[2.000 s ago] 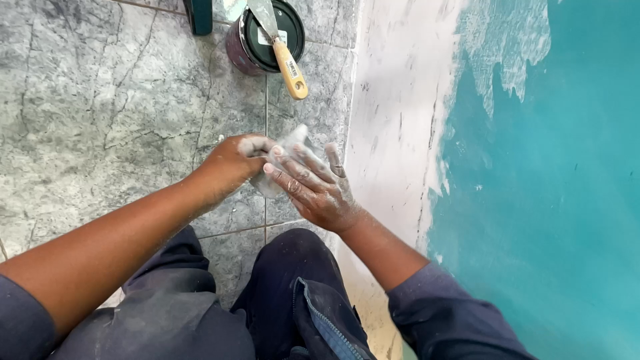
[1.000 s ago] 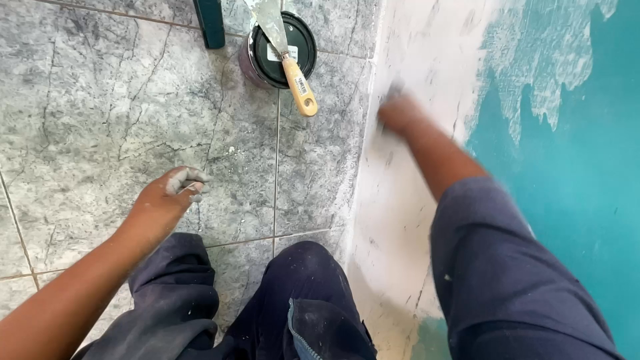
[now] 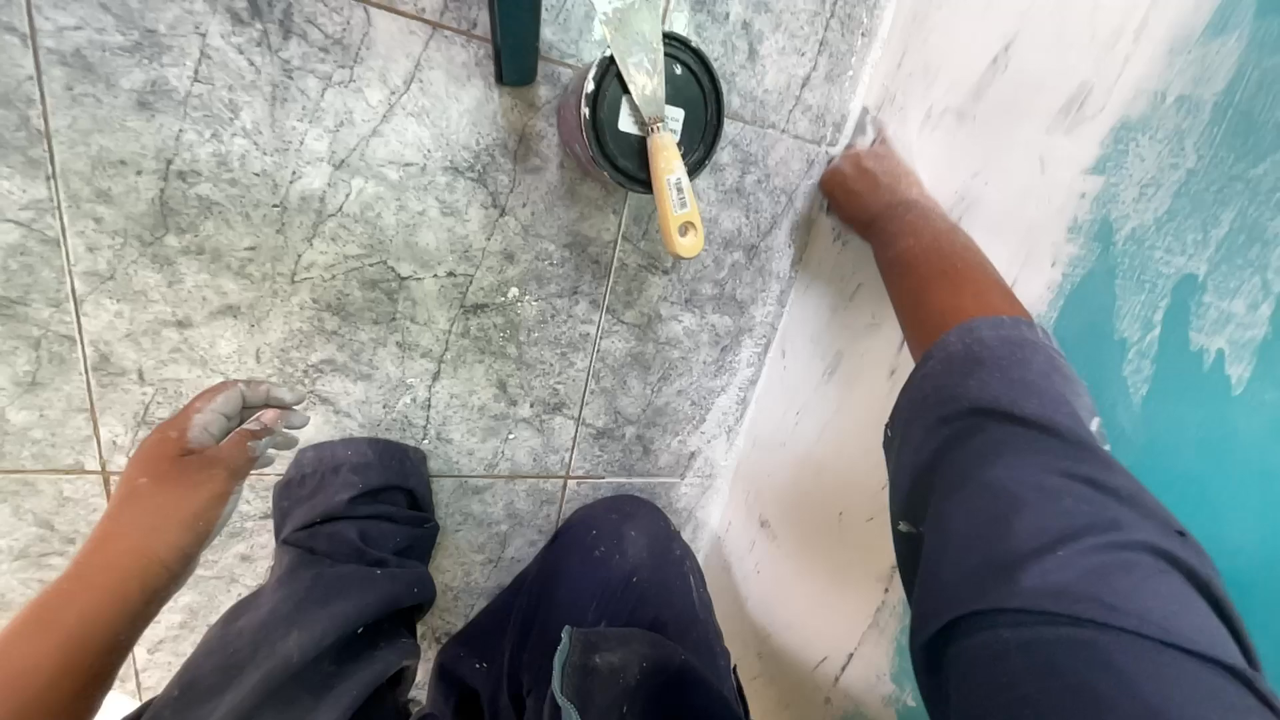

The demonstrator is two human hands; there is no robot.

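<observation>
My left hand [image 3: 225,440] hovers over the tiled floor at the lower left, its fingers loosely curled and coated in pale dust, with nothing seen in it. At the upper right my right hand [image 3: 870,180] is against the foot of the white-coated wall [image 3: 840,400]. Something greyish, perhaps sandpaper, shows at its fingers; the fingers are mostly hidden. A putty knife [image 3: 677,190] with a wooden handle lies across the dark lid of a paint can [image 3: 705,90], its blade pointing away from me.
Grey marbled floor tiles [image 3: 380,240] bear white dust and crumbs, thickest along the wall's foot. A dark green object [image 3: 515,40] stands at the top edge. The wall is turquoise [image 3: 1190,480] farther right, with ragged white smears. My knees [image 3: 625,560] are at the bottom.
My hands were together over the floor, then parted. My left hand moved to the lower left; my right hand went to the wall and is now farther up along its foot.
</observation>
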